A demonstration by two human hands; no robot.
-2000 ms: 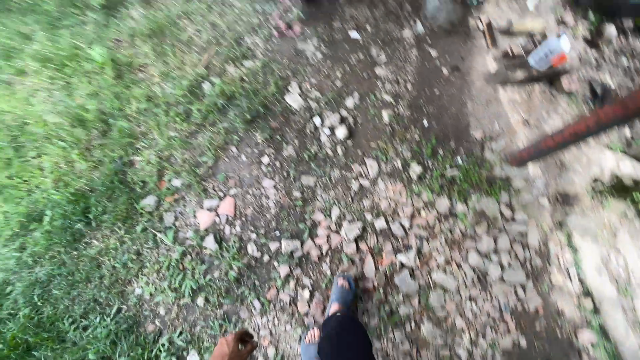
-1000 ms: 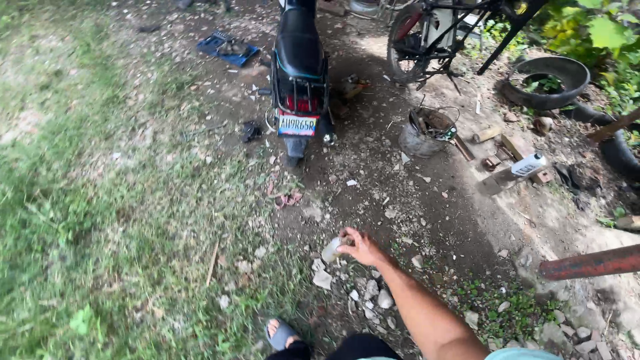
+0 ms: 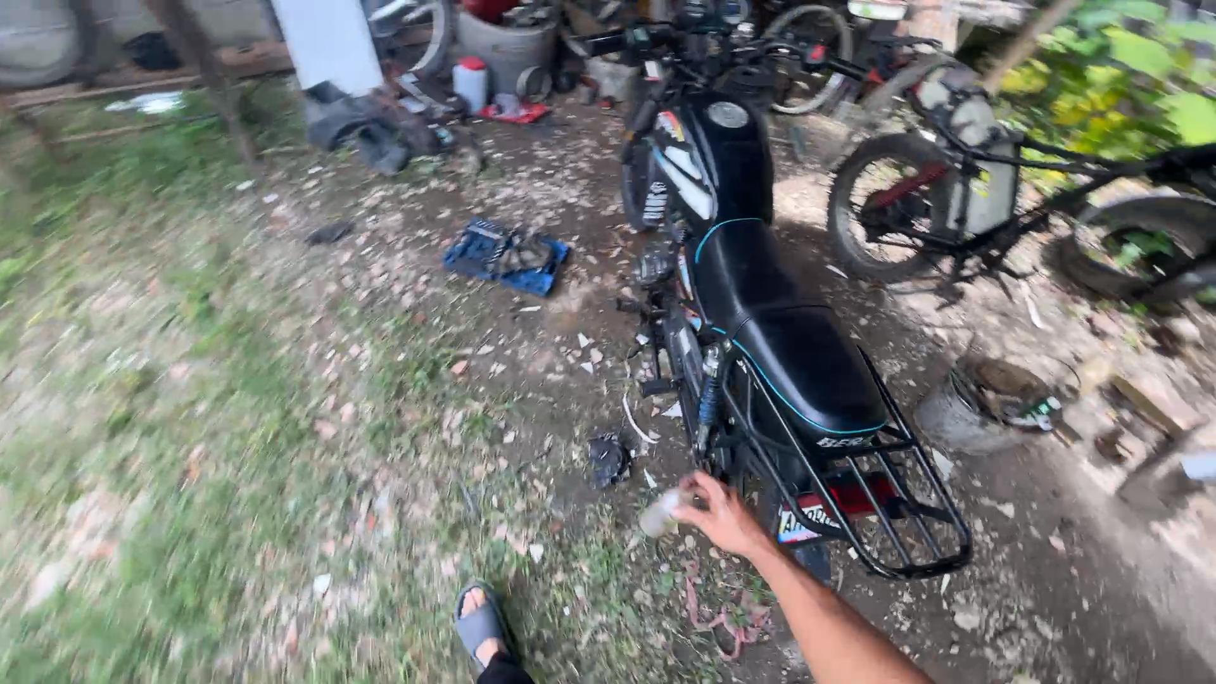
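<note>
My right hand (image 3: pixel 724 516) reaches in from the lower right, its fingers closed on a small translucent container (image 3: pixel 659 514), blurred by motion. Just beyond the hand stands a black motorcycle (image 3: pixel 798 361) with a metal rear rack (image 3: pixel 917 513) and turquoise piping on its seat. A dark crumpled thing (image 3: pixel 608 460) lies on the ground above the container. My left hand is out of the frame.
A blue tray (image 3: pixel 503 258) with parts lies left of the motorcycle. A bucket (image 3: pixel 988 404), a stripped motorcycle frame (image 3: pixel 1007 171) and a loose tire (image 3: pixel 1140 242) are on the right. Farther back are a large tub (image 3: pixel 508 52) and a red-capped jug (image 3: pixel 470 84).
The view has moved forward and up toward the motorcycle, which is now much nearer. The right hand still grips the container, as one second ago.
</note>
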